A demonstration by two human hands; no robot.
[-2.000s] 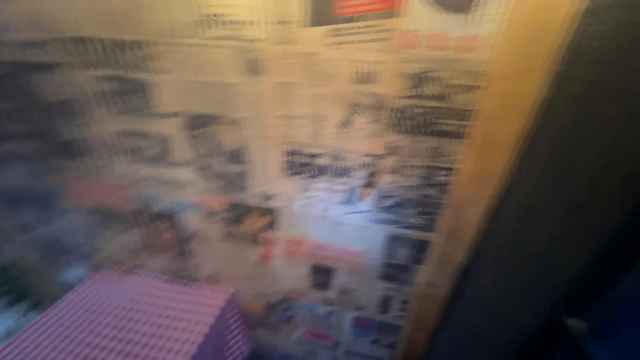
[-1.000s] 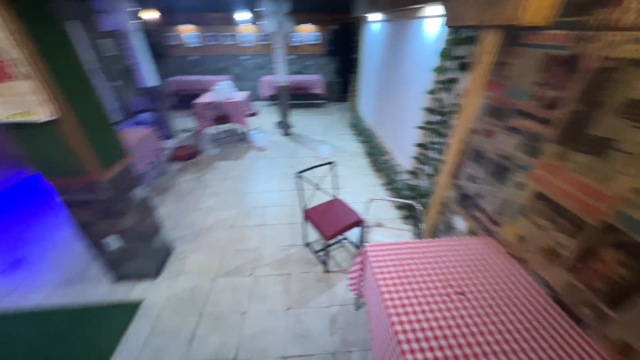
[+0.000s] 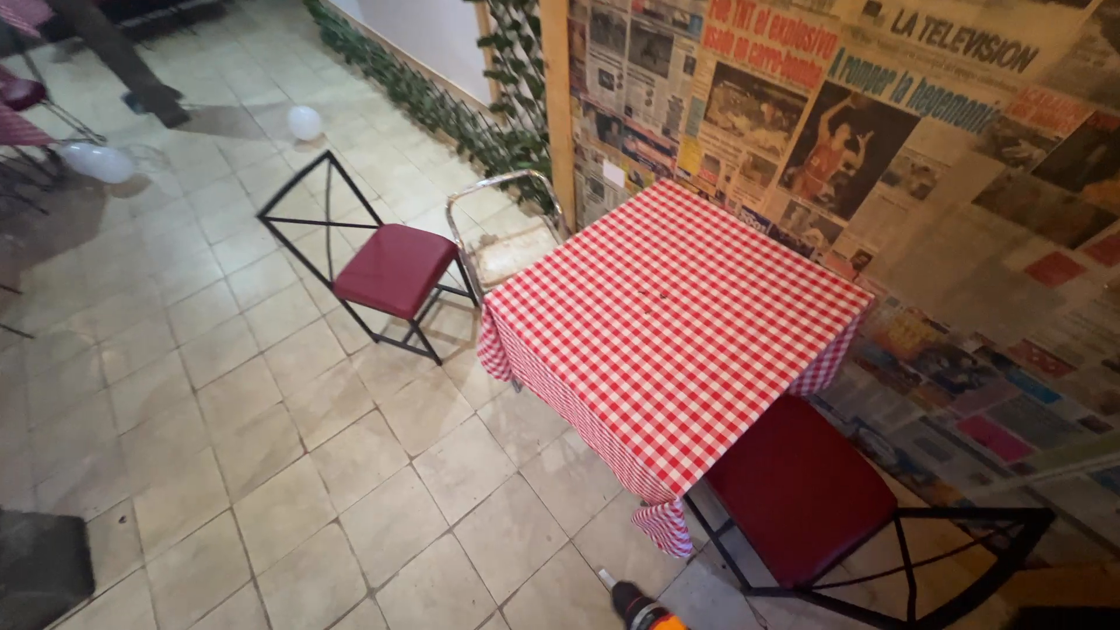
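Neither of my hands shows in the head view. At the bottom edge the front end of a power drill (image 3: pixel 643 605), black and orange with a light-coloured bit, pokes into view; whatever holds it is hidden below the frame. Beyond it stands a square table under a red-and-white checked tablecloth (image 3: pixel 674 324), with a few small dark bits on top. A black metal chair with a dark red seat (image 3: pixel 801 490) is tucked partly under the table's near right side. Another such chair (image 3: pixel 395 269) stands to the table's left.
A worn metal-framed chair (image 3: pixel 512 249) stands behind the table's far left corner. Newspaper pages cover the wall (image 3: pixel 954 201) on the right, beside a wooden post (image 3: pixel 557 114) and leafy greenery (image 3: pixel 420 105). White balloons (image 3: pixel 305 123) lie on the tiled floor (image 3: pixel 297 490). A dark block (image 3: pixel 44 560) stands lower left.
The view has swung from the papered wall across the room and down to the table. The drill's front end now shows at the bottom edge.
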